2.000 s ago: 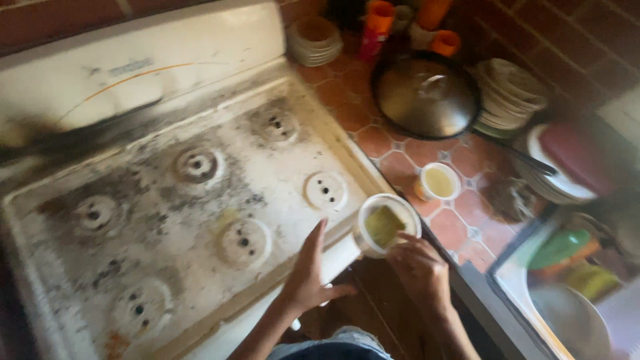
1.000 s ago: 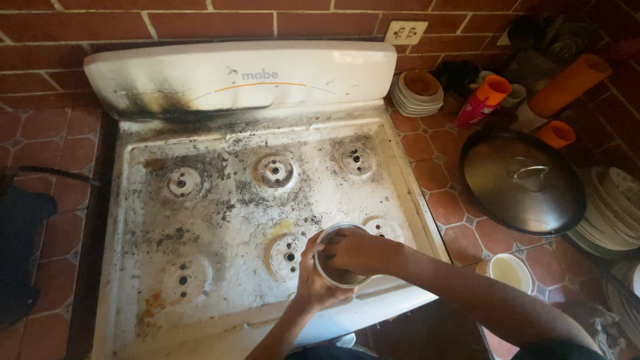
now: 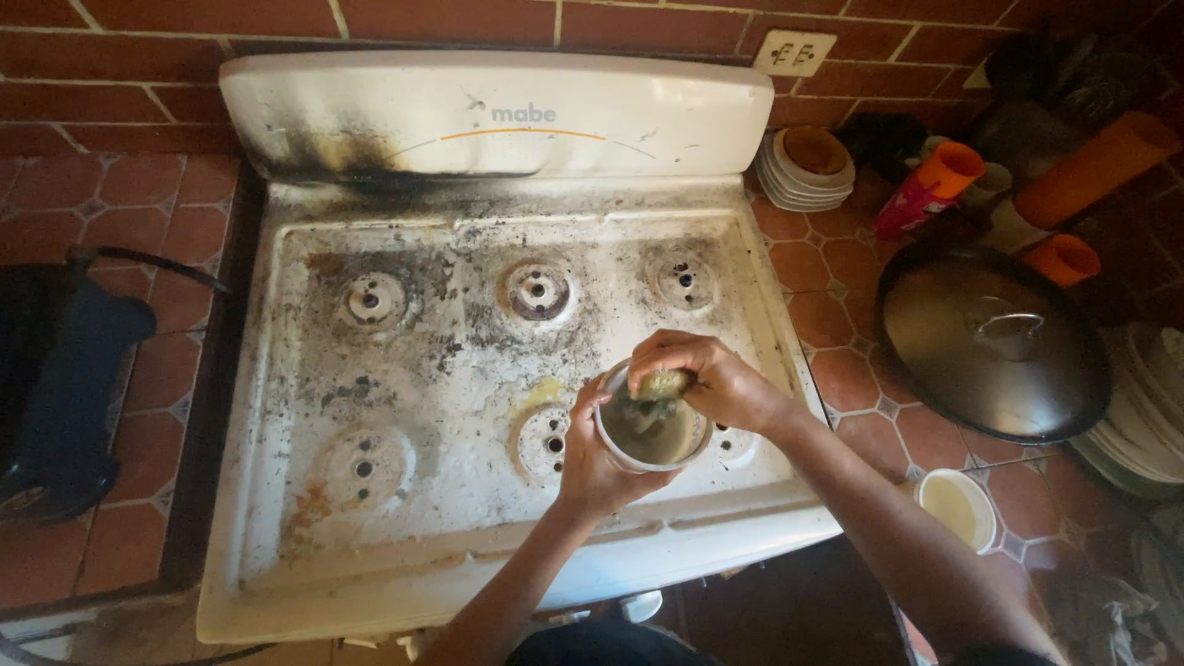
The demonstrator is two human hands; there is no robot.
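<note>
My left hand (image 3: pixel 601 462) holds a white plastic tub (image 3: pixel 652 464) with murky liquid in it, tilted over the front right part of the stove. My right hand (image 3: pixel 708 375) grips a wet, yellowish-green sponge (image 3: pixel 662 384) just above the liquid, at the tub's rim. Beneath both hands is the white Mabe stove top (image 3: pixel 462 398), its burner bases bare and its enamel marked by black soot, crumbs and rust stains. The back panel (image 3: pixel 499 111) is scorched at its left. The tub and my hands partly hide the front right burner base.
Right of the stove, a tiled counter holds stacked bowls (image 3: pixel 803 176), an orange and pink cup (image 3: pixel 930 190), a lidded black pan (image 3: pixel 994 342), stacked plates (image 3: pixel 1142 407) and a second white tub (image 3: pixel 955 511) with pale liquid. A dark appliance (image 3: pixel 65 379) stands at the left.
Both hands and the tub have moved from the stove's right front corner to over the stove top. The sponge, inside the tub earlier, is now lifted to its rim. The view has turned.
</note>
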